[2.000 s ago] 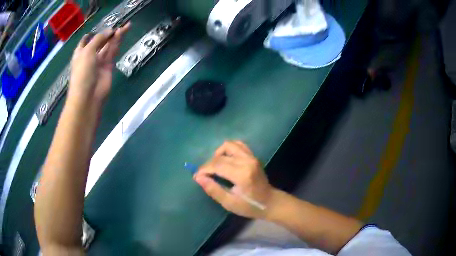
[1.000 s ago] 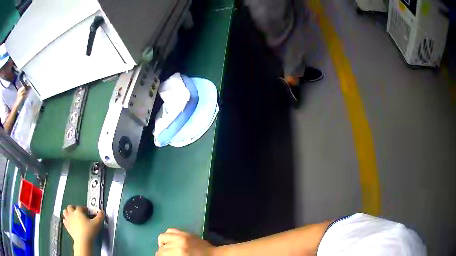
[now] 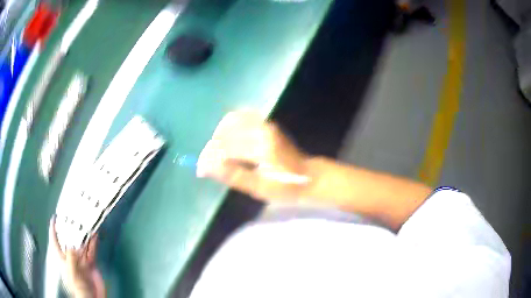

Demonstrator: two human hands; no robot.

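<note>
My left hand (image 3: 80,265), at the lower left, holds the near end of a long pale fixture bar (image 3: 119,174). The bar is tilted over the green bench, blurred and overexposed, with rows of small dark marks; its round units cannot be made out. My right hand (image 3: 250,154) is right of the bar, apart from it, and is closed around a thin pen-like tool (image 3: 285,176). The tool's pale shaft shows behind the fingers and its bluish tip points left toward the bar.
A round black pad (image 3: 189,50) lies on the green bench (image 3: 244,64). Blurred pale bars (image 3: 63,125) lie at the left beyond a white strip (image 3: 131,75). Red (image 3: 42,24) and blue bins stand at the upper left. The bench edge runs diagonally beside the floor.
The view has swung back down to the bench. My left hand, over a fixture on the belt a second ago, now holds a fixture bar nearer me. My right hand shows fully, with the tool.
</note>
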